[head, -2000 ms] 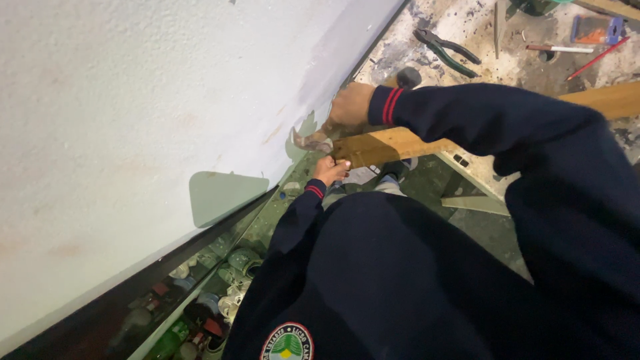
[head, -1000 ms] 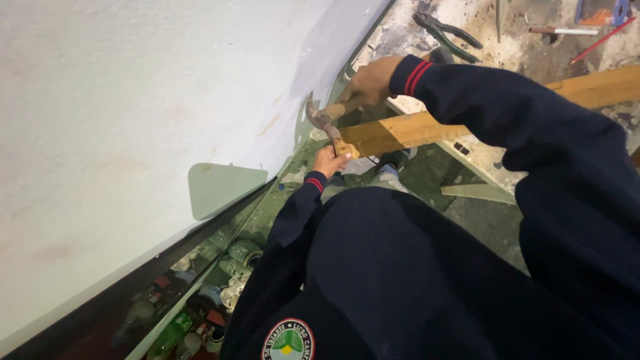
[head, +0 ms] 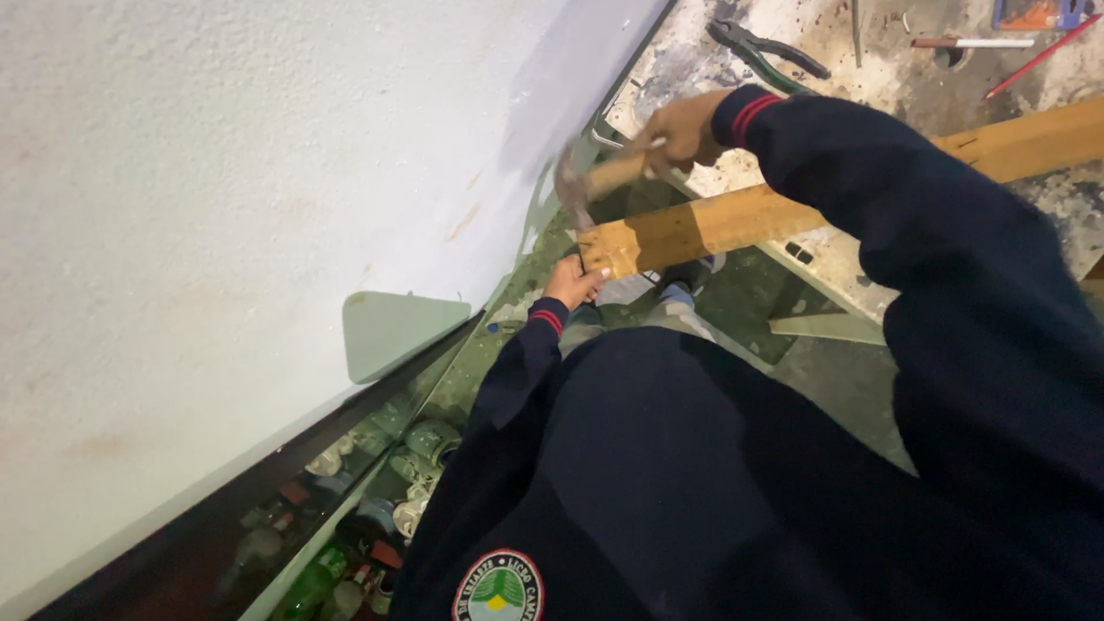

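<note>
My right hand [head: 686, 134] grips the wooden handle of a claw hammer [head: 572, 185], whose blurred metal head is at the near end of a wooden board [head: 733, 222]. One tip of the head reaches down to the board's end corner; whether it touches a nail there cannot be told. My left hand [head: 575, 283] holds the lower corner of that same end, thumb on top. The board runs to the right across the worktable, passing under my right forearm. Small dark marks or nails show on its face.
Pliers with green handles [head: 768, 56], a red pencil [head: 1042, 56], a brown and white stick [head: 973, 42] and a blue container [head: 1039, 13] lie on the stained worktable [head: 914, 86]. A white wall [head: 259, 172] rises at the left. Jars and a green bottle [head: 315, 586] stand below it.
The hammer was lower against the board's end two seconds ago and its head has since moved up. My left hand stays at the board's end.
</note>
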